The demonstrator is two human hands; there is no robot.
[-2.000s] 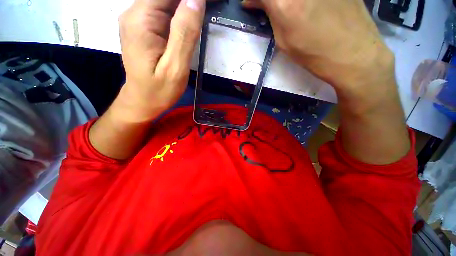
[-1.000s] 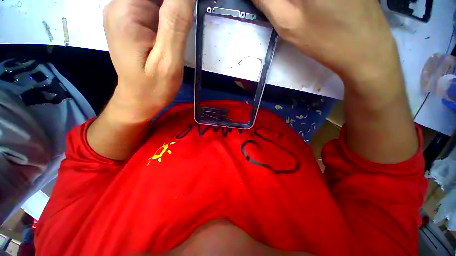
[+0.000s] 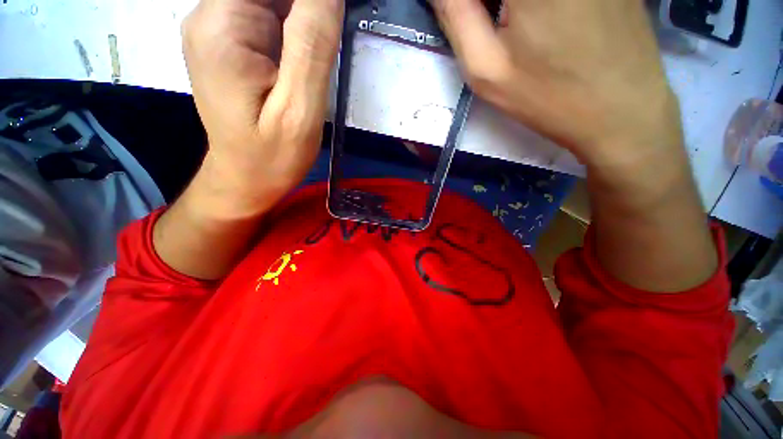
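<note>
A phone mid-frame [image 3: 338, 159], dark with a thin silvery rim and a large open window, slants over the table's near edge. Its lower end rests against the red shirt. Its black camera-end plate [image 3: 391, 12] is at the picture's top edge, partly cut off. My left hand [image 3: 262, 103] holds the frame's upper left side, fingertips cut off by the top edge. My right hand [image 3: 562, 73] lies over the plate's right side, its fingers partly cut off. Whether it pinches a small piece cannot be seen.
The white table [image 3: 146, 34] runs across the top. Another dark mid-frame [image 3: 736, 26] lies at the upper right. A clear bottle with a blue part [image 3: 755, 137] is at the right edge. A person in grey [image 3: 60, 223] is at left. Plastic bags [image 3: 764, 300] are at lower right.
The view shifts slightly. My right hand's fingers have moved down over the plate's right edge, and the frame's lower end has moved a little down and left. My left hand keeps its hold.
</note>
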